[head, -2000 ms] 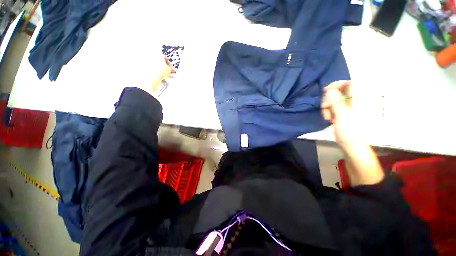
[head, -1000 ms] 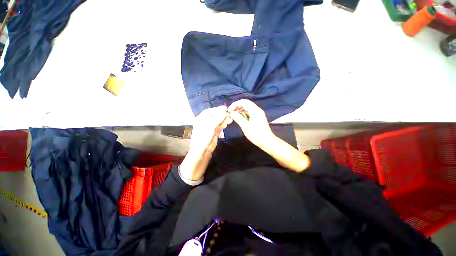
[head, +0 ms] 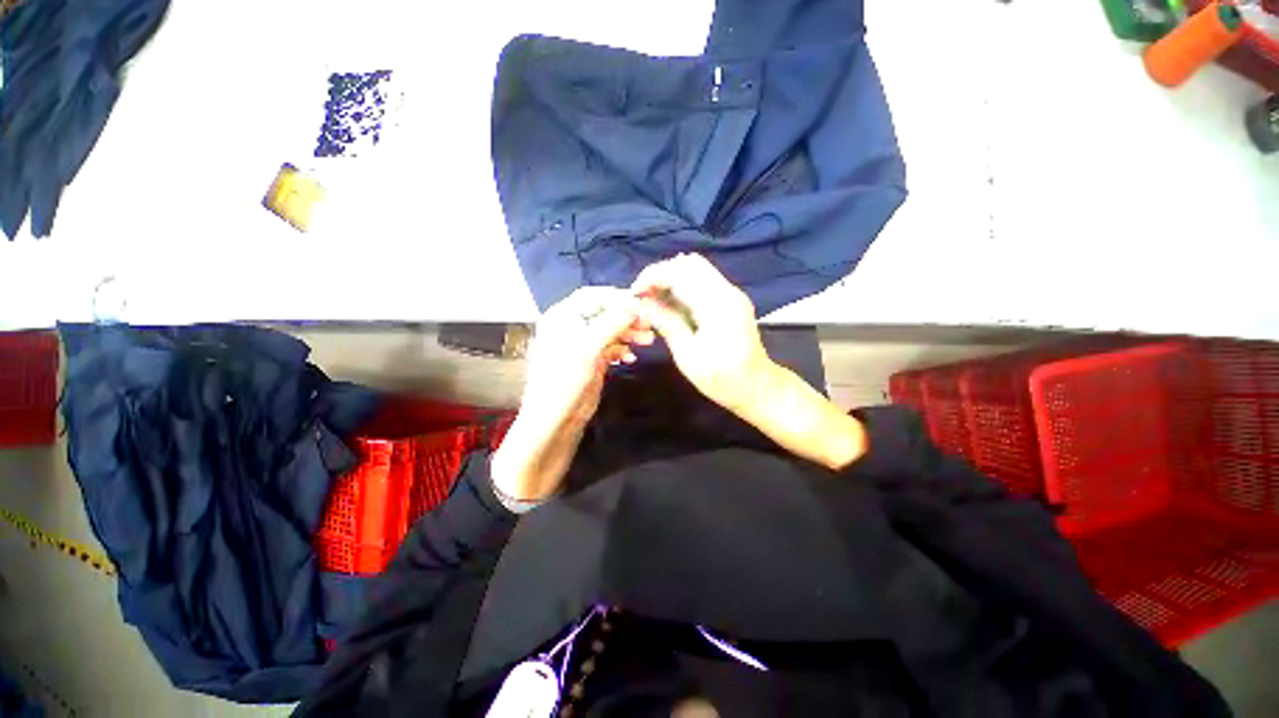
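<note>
Navy trousers [head: 603, 140] lie on the white table with their waistband at the near edge. My left hand [head: 582, 344] and my right hand [head: 701, 330] meet fingertip to fingertip at the waistband. My left fingers are pinched on the cloth edge. A small dark and greenish tool, likely the thread snips, shows in my right palm. The button and needle are too small or hidden to make out. The button pile [head: 354, 112] lies to the left on the table, beside a yellow-brown block [head: 293, 197].
More navy trousers lie at the far left [head: 56, 98] and hang over a red crate [head: 400, 491] below the table edge. Another red crate [head: 1122, 421] stands at the lower right. An orange thread cone [head: 1192, 45] lies at the upper right.
Over two seconds my left hand has left the button pile and joined my right hand at the waistband. Since one second ago the hands have barely moved; the view has shifted slightly.
</note>
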